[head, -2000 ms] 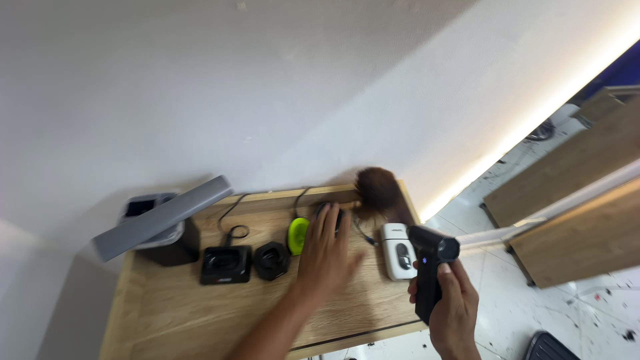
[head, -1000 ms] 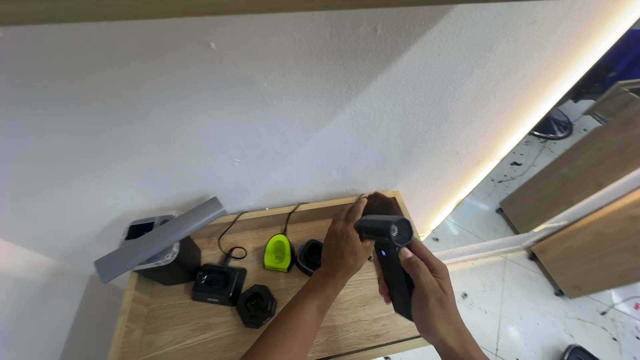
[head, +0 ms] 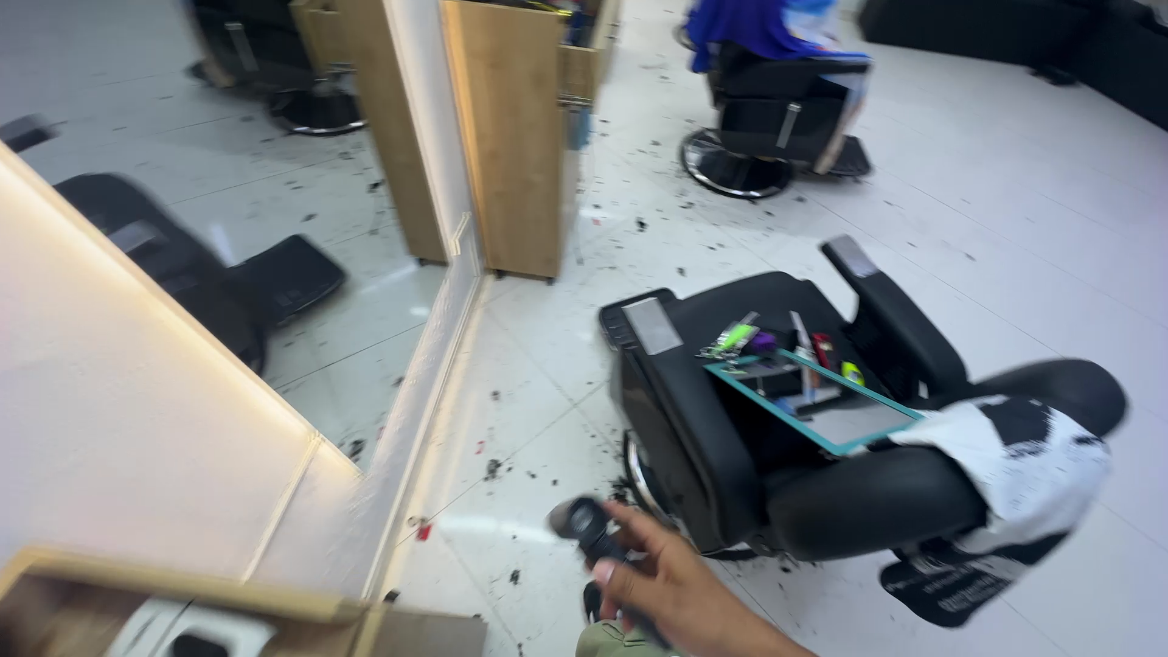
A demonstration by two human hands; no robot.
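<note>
My right hand (head: pixel 671 579) holds a black handheld device (head: pixel 598 538) with a round, dark end, over the floor at the lower middle. Its exact kind is not clear. My left hand is out of view. A black barber chair (head: pixel 721 438) stands to the right of that hand. On its seat lie a teal-framed mirror (head: pixel 867 420), hair clips with a green one (head: pixel 735 338) and a purple one, and some red and white tools. A black and white cloth (head: pixel 1031 465) hangs over the chair's backrest.
The wooden shelf's edge (head: pixel 182 584) is at the lower left, with a white device (head: pixel 155 630) inside. A large wall mirror (head: pixel 301 228) and a wooden cabinet (head: pixel 511 137) stand beyond. Further back, a person under a purple cape (head: pixel 744 27) sits in another chair (head: pixel 766 119). Dark hair clippings litter the floor.
The view has swung right from the shelf to the floor and barber chair. My right hand still holds the black device; my left hand, earlier over the shelf, has left the view.
</note>
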